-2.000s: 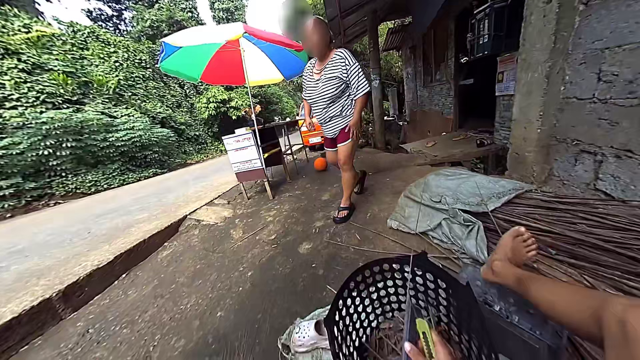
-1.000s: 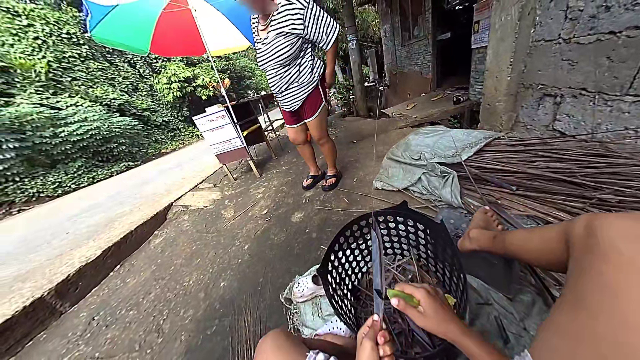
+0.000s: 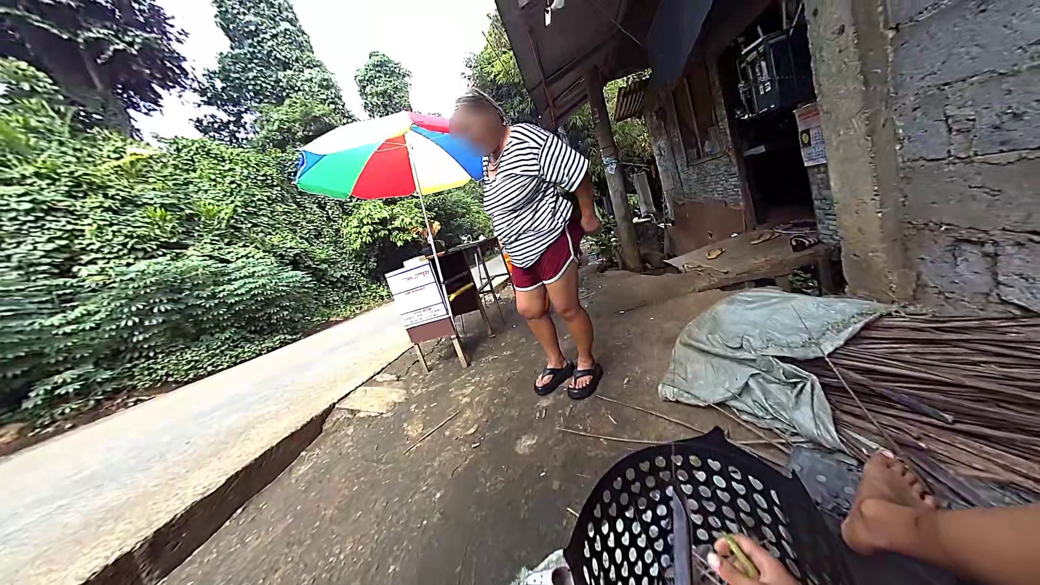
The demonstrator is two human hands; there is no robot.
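At the bottom of the head view, my right hand (image 3: 751,562) grips a yellow-green handle (image 3: 739,556), probably of a knife, over a black plastic basket (image 3: 634,496) with patterned holes. A long dark leaf strip (image 3: 681,536) rises beside that hand, inside the basket's outline. My left hand is out of the frame. Right of the basket, a bare foot (image 3: 886,497) rests near a large pile of brown leaf midribs or sticks (image 3: 959,390), partly covered by a grey-green sack (image 3: 747,341).
A person (image 3: 532,195) in a striped shirt stands beyond the basket. Behind are a colourful umbrella (image 3: 382,162), a signboard (image 3: 418,296) bearing writing and a table (image 3: 471,248). A low wooden platform (image 3: 756,256) stands before the house. A road (image 3: 203,406) runs at left, a block wall (image 3: 967,162) at right.
The view has tilted up since a second ago, and my left hand, seen then on the strip, has left the frame. The person walked nearer between the first two frames and now leans to the left.
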